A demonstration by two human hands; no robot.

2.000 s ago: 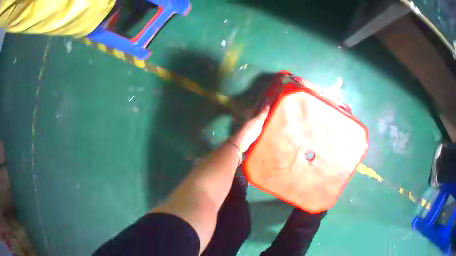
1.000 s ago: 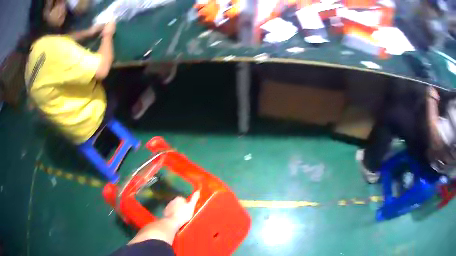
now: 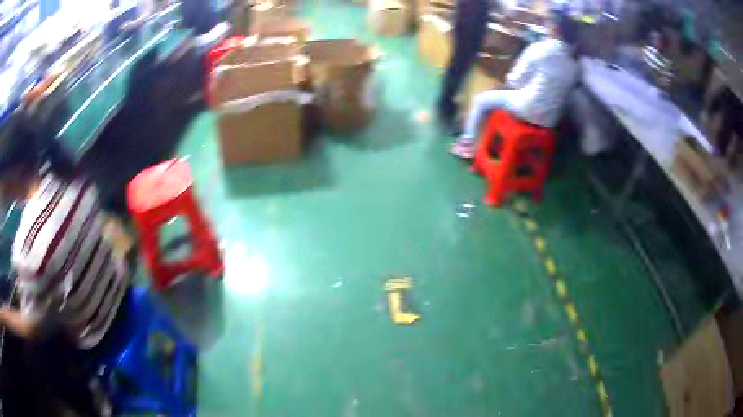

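Observation:
No hand of mine shows in the frame. A red plastic stool (image 3: pixel 164 191) stands upright on the green floor at the left, with no one on it. I cannot tell whether it is the stool seen earlier. A blue stool (image 3: pixel 155 358) is at the lower left, beside a seated person in a striped shirt (image 3: pixel 65 261). The picture is blurred.
Open brown cartons (image 3: pixel 261 122) stand on the floor at the upper left. A person in light clothes (image 3: pixel 534 81) sits on another red stool (image 3: pixel 515 155); someone stands nearby. A white table (image 3: pixel 652 114) runs along the right. A cardboard piece (image 3: pixel 699 375) is at the lower right.
The view has swung from the near floor and table to a wide aisle. My left hand, earlier holding a red stool, has gone out of the picture.

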